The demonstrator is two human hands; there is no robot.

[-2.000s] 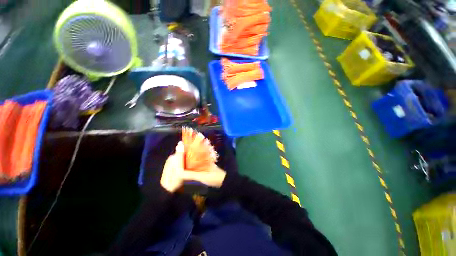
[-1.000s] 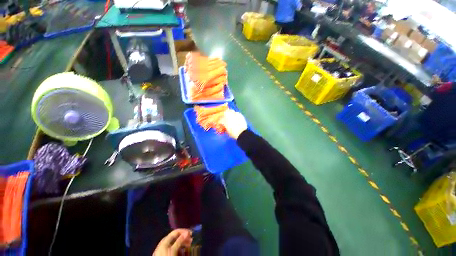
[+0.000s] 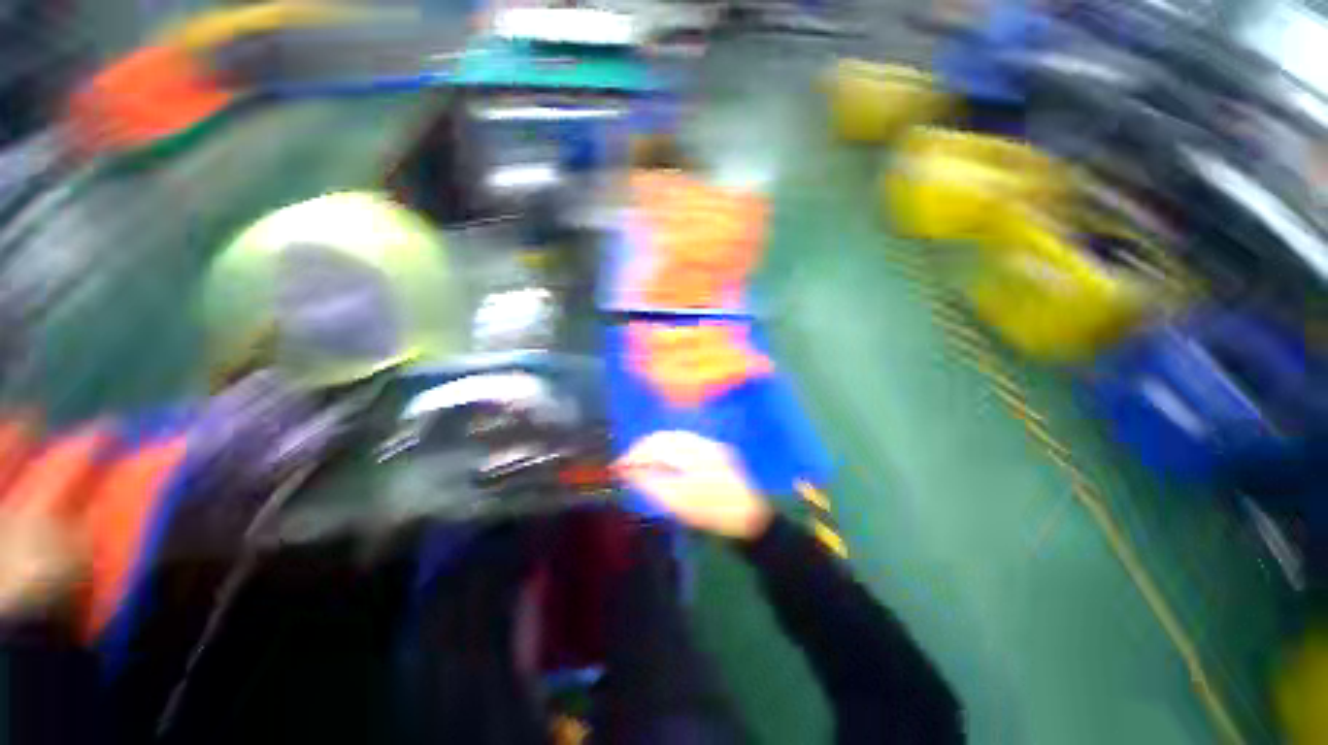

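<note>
The frame is strongly blurred. My right hand (image 3: 696, 483) is over the near edge of the blue finished-wire tray (image 3: 787, 437); I cannot tell whether it holds anything. Orange lead wires (image 3: 692, 360) lie at the far end of that tray. My left hand (image 3: 32, 560) is at the left picture edge, over the orange wires (image 3: 128, 502) of the left supply tray (image 3: 150, 546); its fingers are too blurred to read. The round-disc machine (image 3: 488, 422) stands between the two trays.
A lime-green fan (image 3: 332, 291) stands behind a purple-white cloth (image 3: 248, 437). A second tray heaped with orange wires (image 3: 692, 240) lies beyond the first. Yellow crates (image 3: 1041, 284) and a blue crate (image 3: 1194, 393) are on the floor at right.
My right hand has come back from the wires in the right tray towards its near edge. My left hand has moved from the lower middle to the left tray. The view has shifted.
</note>
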